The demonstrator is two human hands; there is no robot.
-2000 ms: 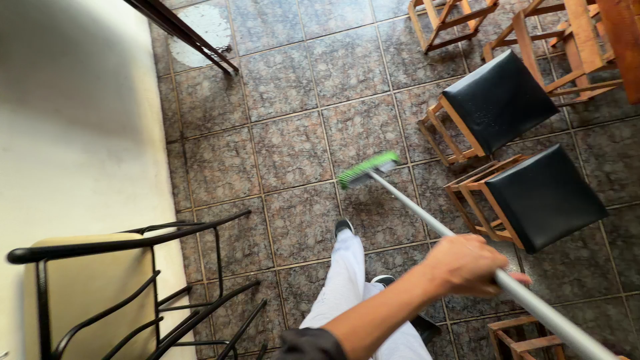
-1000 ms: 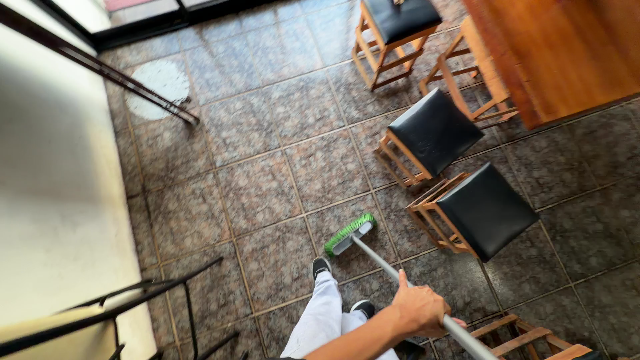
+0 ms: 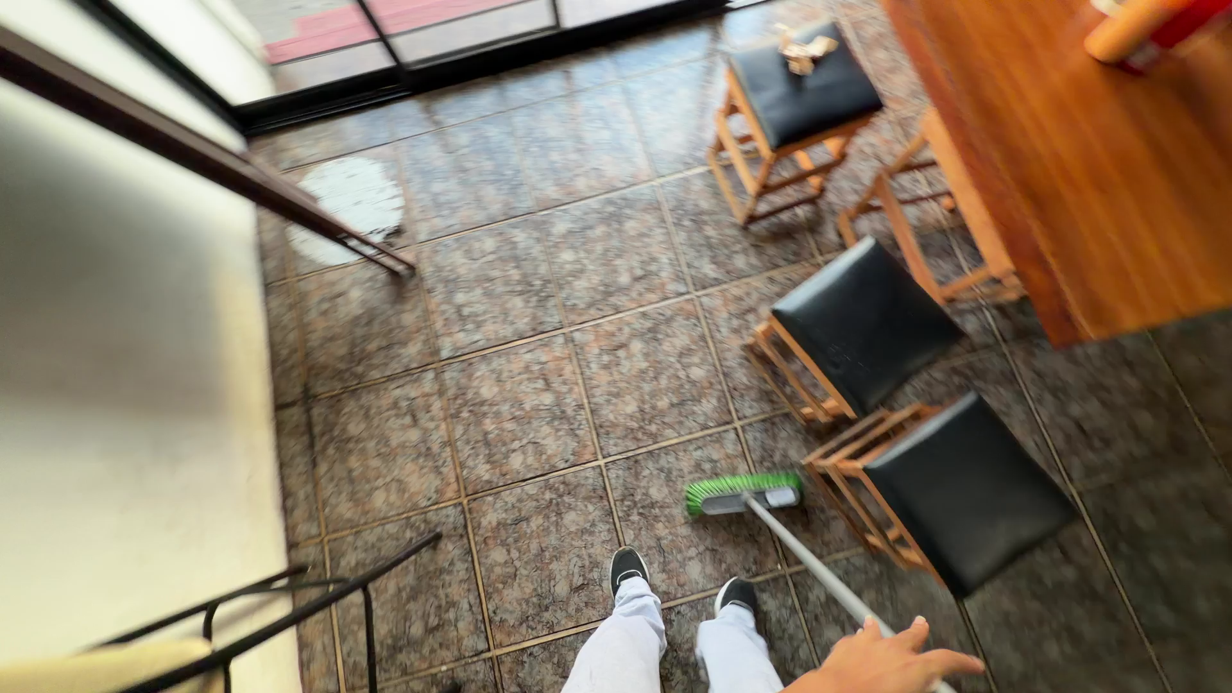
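My left hand (image 3: 890,659) is at the lower right edge, around the grey handle (image 3: 818,568) of a push broom, with some fingers spread. The broom head (image 3: 746,493), with green bristles, rests on the tiled floor just ahead of my feet and left of the nearest black-cushioned wooden stool (image 3: 972,496). My right hand is not in view, and the upper end of the handle lies outside the frame.
Another black stool (image 3: 866,322) stands beyond the nearest. A third stool (image 3: 804,87) has a crumpled item on it. A wooden table (image 3: 1088,164) is at right, a metal-framed chair (image 3: 279,616) at lower left. Brown poles (image 3: 289,197) lean beside the pale wall, near a sliding door's track (image 3: 404,82).
The broom head has moved from ahead of my feet toward the nearest stool. My feet now stand side by side. The view has shifted, showing more of the doorway and table.
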